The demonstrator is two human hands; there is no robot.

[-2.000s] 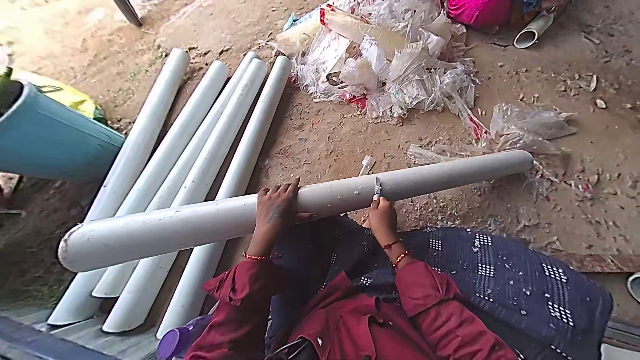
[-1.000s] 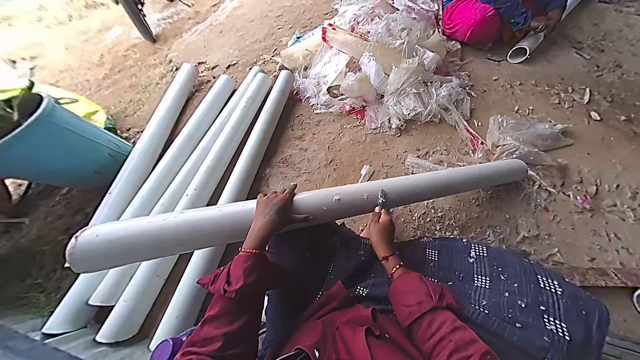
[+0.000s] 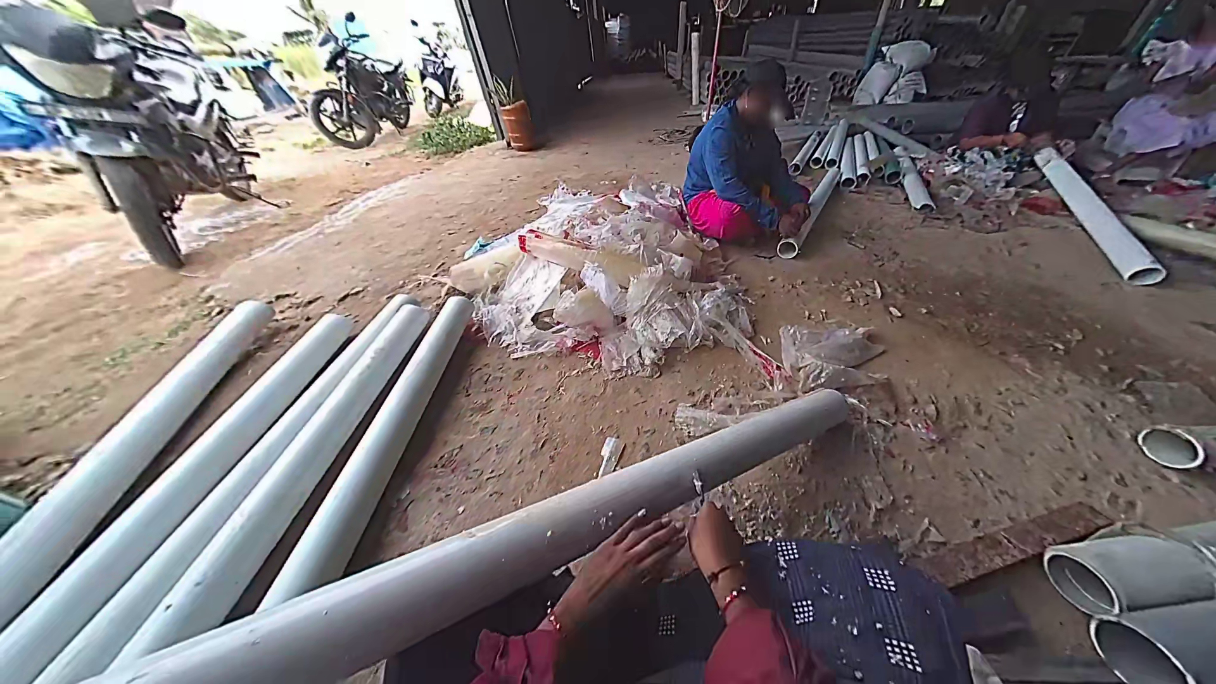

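Observation:
A long grey-white plastic pipe (image 3: 532,546) lies slanting across my lap, its far end near the ground. My left hand (image 3: 627,560) rests with spread fingers against the pipe's near side. Beside it, my right hand (image 3: 714,541) is closed around a small tool (image 3: 698,483) whose narrow tip touches the pipe; its exact kind cannot be told. Small white shavings dot the pipe and the dark patterned cloth (image 3: 836,608) over my lap.
Several similar pipes (image 3: 380,446) lie at the left. Ahead is a heap of plastic wrapping (image 3: 608,275); a co-worker (image 3: 741,161) sits behind it, handling a pipe. More pipe ends (image 3: 1121,570) lie at the right, near a flat rusty strip (image 3: 1021,546). Motorcycles (image 3: 142,123) stand at the back left.
The view has tilted up strongly, bringing in the yard and shed. My left hand has moved along the pipe, close beside my right hand, which still holds the small tool.

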